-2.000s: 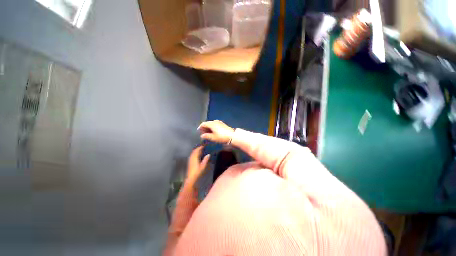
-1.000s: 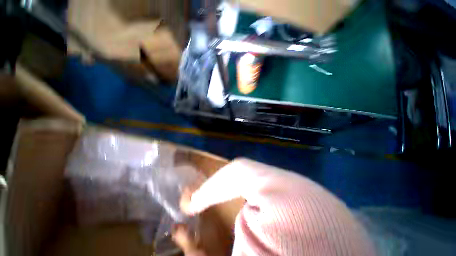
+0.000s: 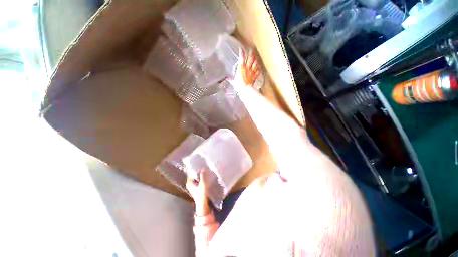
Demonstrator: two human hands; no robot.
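A large open carton (image 3: 120,120) holds several cloudy white bubble bags (image 3: 201,25). My left hand (image 3: 197,186) is at the carton's near edge, closed on the lower edge of a bubble bag (image 3: 228,155); another bag lies against it on the left. My right hand (image 3: 246,73) reaches deep into the carton by its right wall and touches bags there. Its fingers are partly hidden and blurred, so its grip cannot be told. What is inside the bags cannot be made out.
To the right stands a bench with a green mat (image 3: 427,130) and a metal rail. An orange can (image 3: 424,88) lies on it. Clear plastic (image 3: 346,25) and a white strip (image 3: 402,45) are at the upper right. The left side is washed out by glare.
The view has turned and moved over the carton. My hands, empty-looking outside it at first, are now at the bags, the left holding one and the right farther inside.
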